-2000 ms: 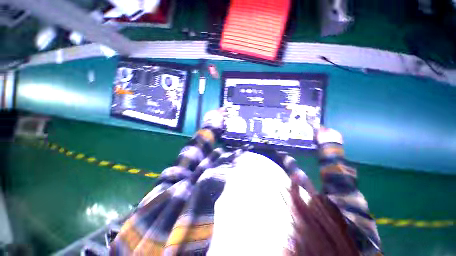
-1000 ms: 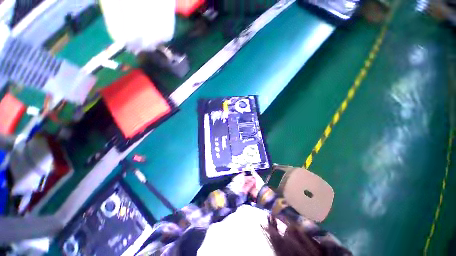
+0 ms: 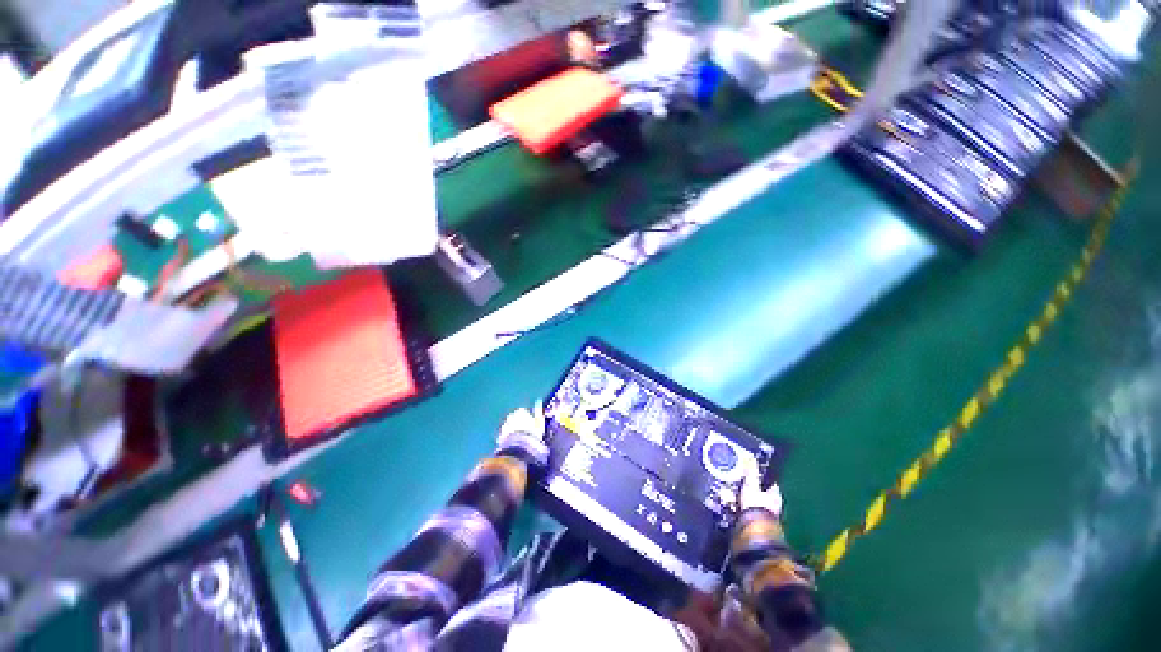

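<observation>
An open laptop base (image 3: 649, 465) with two round fans, a dark board and a yellow patch lies tilted in front of me, at the bench's front edge. My left hand (image 3: 525, 436) grips its left side. My right hand (image 3: 758, 494) grips its right side near a fan. The hands look pale, and the fingers are blurred. I cannot tell whether the base rests on the bench or is lifted.
Blue-green bench (image 3: 815, 261) with a pale rail (image 3: 598, 274). A second open base (image 3: 191, 605) lies at lower left, beside a dark rod (image 3: 303, 573). A red ribbed tray (image 3: 344, 357) is behind the rail. Several dark laptops (image 3: 980, 115) line the upper right.
The view has swung along the bench. My hands, together at the base's near end a second ago, now grip opposite sides. The base has turned. The row of laptops has come into view.
</observation>
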